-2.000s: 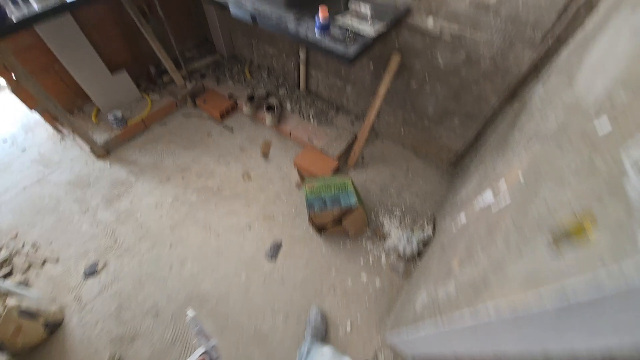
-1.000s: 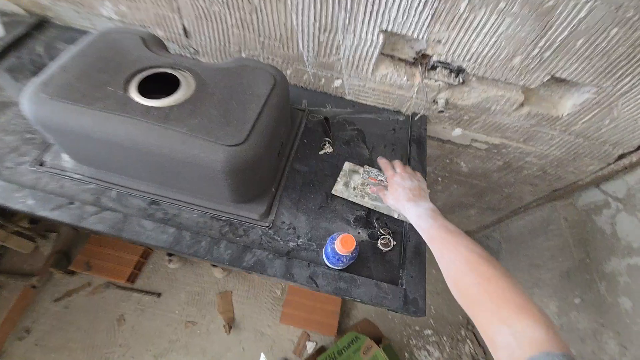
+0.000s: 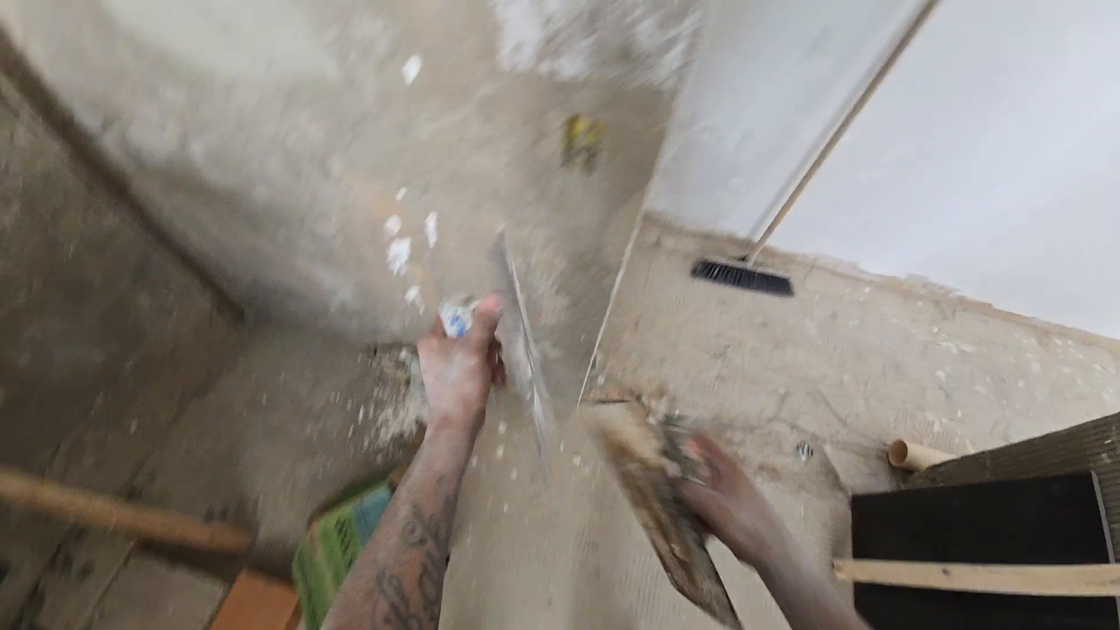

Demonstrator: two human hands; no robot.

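Near the middle, my left hand (image 3: 459, 363) is closed around the handle of a steel finishing trowel (image 3: 522, 341), whose thin blade stands nearly edge-on to the right of my fingers. Lower right of it, my right hand (image 3: 717, 490) grips a plasterer's float or trowel (image 3: 656, 499) with a mortar-stained, worn face; blur hides its exact kind. The two tools are apart, their faces turned roughly toward each other. Beyond them rises a rough plastered wall (image 3: 332, 175) with white spots and a blurred yellow fitting (image 3: 582, 140).
A broom (image 3: 742, 276) leans on the white wall at the upper right. A green printed box (image 3: 337, 542), an orange hollow brick (image 3: 256, 602) and a wooden pole (image 3: 114, 512) lie lower left. At lower right are a black panel (image 3: 971, 525), a wooden strip (image 3: 971, 577) and a pipe piece (image 3: 917, 456).
The view has swung from the black countertop to the wall and floor. One second ago a hand was on a flat tool on that countertop; now both hands hold tools in the air.
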